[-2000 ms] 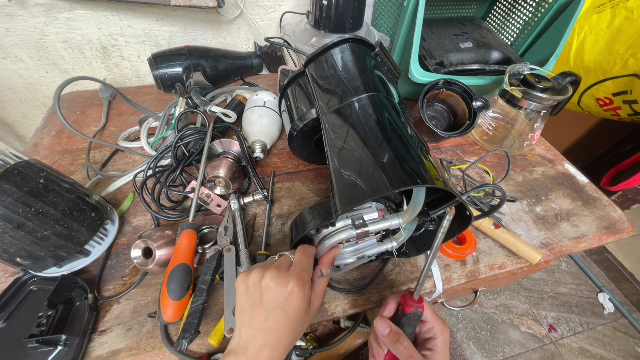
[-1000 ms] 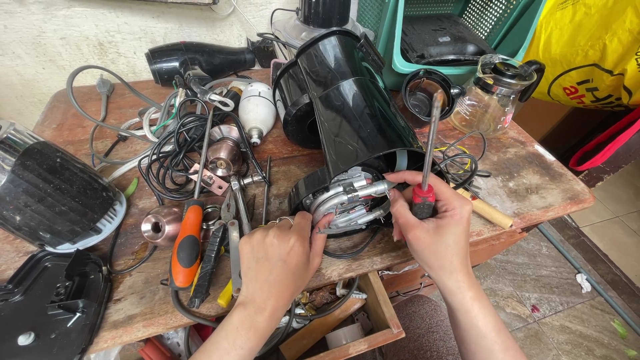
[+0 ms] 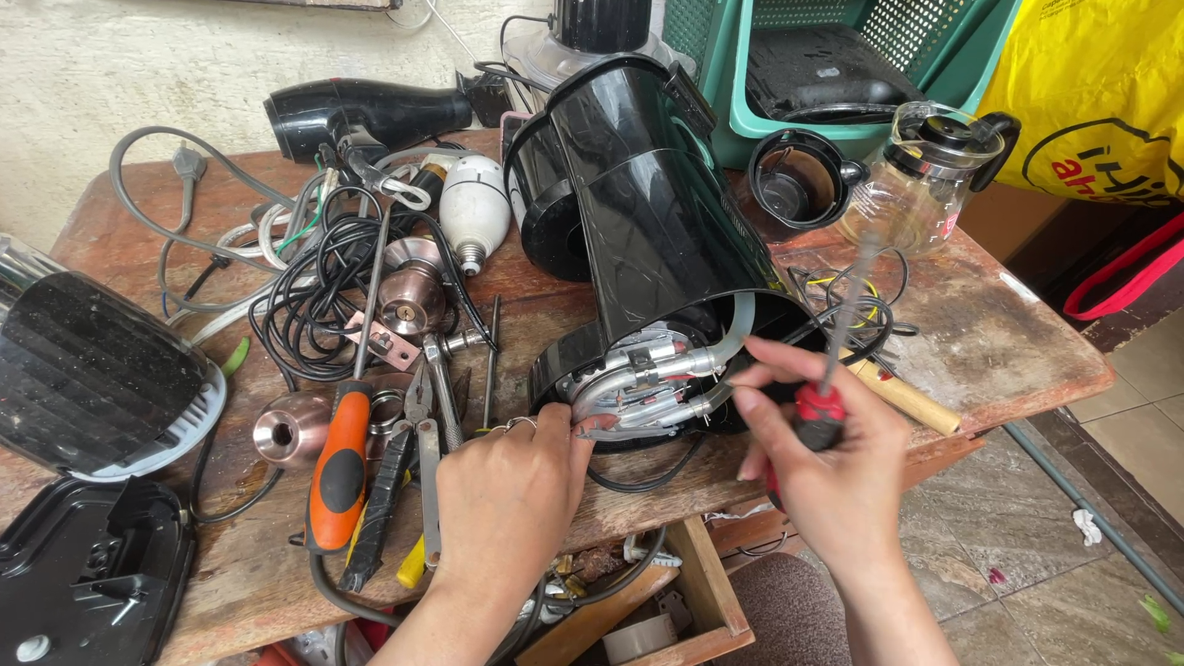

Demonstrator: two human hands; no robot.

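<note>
A black plastic coffee maker body (image 3: 666,203) lies on its side on the wooden table, its open base facing me. Inside it show a metal heating element (image 3: 638,379) and translucent hoses (image 3: 740,324). My left hand (image 3: 513,490) rests its fingertips on the lower left rim of that base, by the element. In my right hand (image 3: 832,453) is a red-and-black screwdriver (image 3: 832,370), its blurred shaft pointing up; thumb and index finger are near the hose ends. Whether they touch a hose is unclear.
Left of the body lie an orange-handled screwdriver (image 3: 342,472), pliers (image 3: 418,398), doorknob parts (image 3: 412,287), a light bulb (image 3: 474,208) and tangled cables. A hair dryer (image 3: 370,116) and glass carafe (image 3: 925,176) stand behind. An open drawer (image 3: 694,601) sits below the table edge.
The screwdriver, earlier low beside the base, has come up with my right hand to the hoses. My left hand stays at the base rim.
</note>
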